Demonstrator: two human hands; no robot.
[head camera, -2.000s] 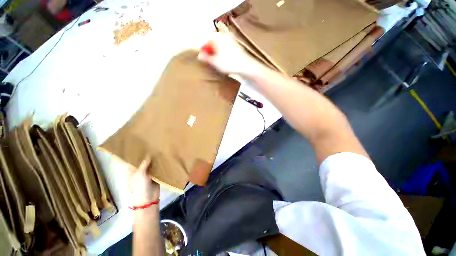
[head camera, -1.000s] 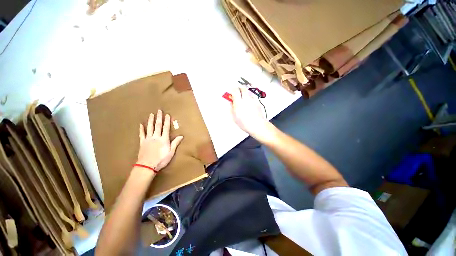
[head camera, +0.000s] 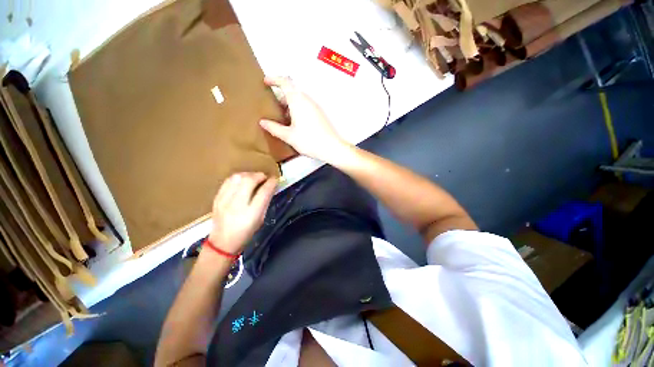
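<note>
The brown bag panel (head camera: 165, 122) lies flat on the white table, with a cream label (head camera: 218, 94) near its right side. A reddish-brown corner patch (head camera: 280, 148) shows at the near right corner. My left hand (head camera: 242, 209) is curled at the panel's near edge by that corner, and its fingertips are partly hidden. My right hand (head camera: 305, 127) is at the panel's right edge, thumb and fingers apart, touching it. A red lighter (?) (head camera: 338, 62) and open thread snips (head camera: 374, 56) lie to the right on the table.
Stacked bag pieces with hanging tape tails stand at the left (head camera: 43, 179) and upper right (head camera: 531, 32). A white-rimmed bin (head camera: 237, 274) is mostly hidden below my left wrist. The table's front edge (head camera: 419, 107) runs close by. A blue stool (?) (head camera: 574, 222) is at the right.
My left hand has gone from lying flat on the panel to its near edge. My right hand has let go of the red lighter (?) and moved left to the panel. The view has shifted.
</note>
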